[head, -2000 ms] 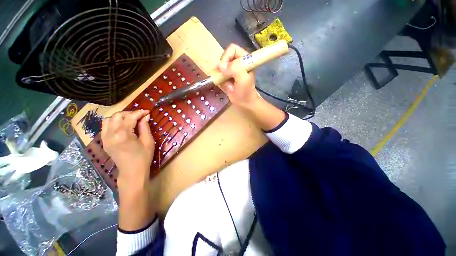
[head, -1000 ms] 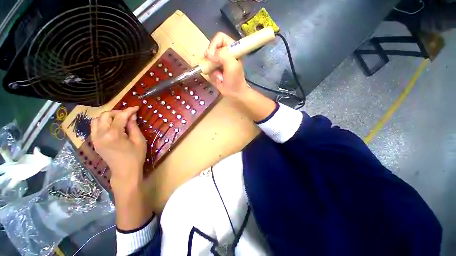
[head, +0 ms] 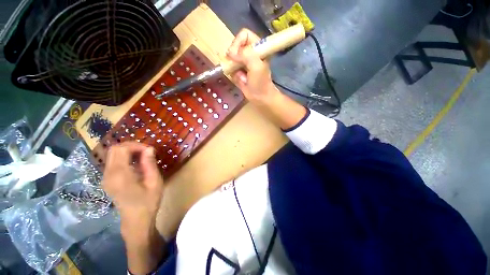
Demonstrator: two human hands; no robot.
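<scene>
A reddish-brown jig (head: 199,131) with rows of holes and bright silvery metal terminals lies on a tan wooden board (head: 236,139). Short dark wire leads lie across its near part. My right hand (head: 250,67) holds the soldering iron (head: 279,42) by its pale wooden handle, with the tip over the upper left rows. My left hand (head: 133,174) is blurred over the jig's lower left part, thumb and index finger near each other. I cannot tell whether it holds anything small.
A large black fan (head: 113,51) stands at the upper left. A dark pile of leads (head: 99,125) lies on the board's corner, yellow rings (head: 70,128) beside it. Clear bags (head: 48,215) and a white glove (head: 32,165) lie left. A yellow sponge (head: 293,19) and black cord (head: 324,70) are beyond my right hand.
My left hand has moved back toward me, away from the iron's tip, uncovering more of the jig's rows. My right hand still holds the iron over the jig. The view has shifted slightly.
</scene>
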